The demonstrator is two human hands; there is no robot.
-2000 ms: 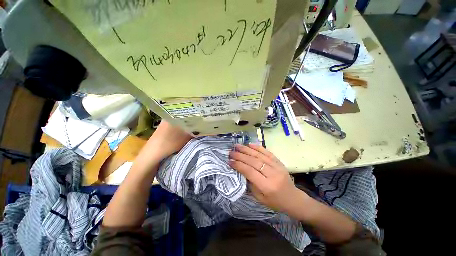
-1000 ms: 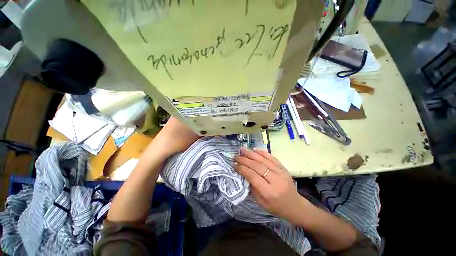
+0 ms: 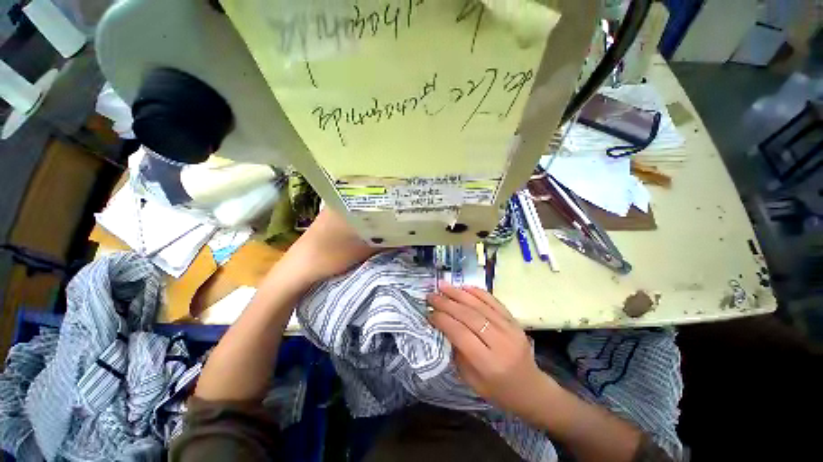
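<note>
A crumpled striped garment piece (image 3: pixel 374 316) lies bunched at the front of the sewing machine head (image 3: pixel 406 221), over the table edge and lap. My right hand (image 3: pixel 483 338) lies on its right side, fingers together and flat, fingertips just in front of the shiny metal parts (image 3: pixel 444 258) under the head. My left hand (image 3: pixel 338 244) reaches in behind the cloth at the left; its fingers are hidden by the machine head and cloth, so its grip cannot be seen.
A blue crate (image 3: pixel 316 379) with striped garments (image 3: pixel 108 361) is at left. Papers (image 3: pixel 149 226) and brown card (image 3: pixel 239 271) lie behind it. Pens (image 3: pixel 532 230), metal scissors or snips (image 3: pixel 591 248) and a dark pouch (image 3: pixel 619 123) lie right. More striped cloth (image 3: pixel 632 383) hangs at right.
The view has shifted, so the machine head sits further right in the picture. My right fingertips are slightly lower, showing more of the metal parts. The cloth bundle keeps much the same shape.
</note>
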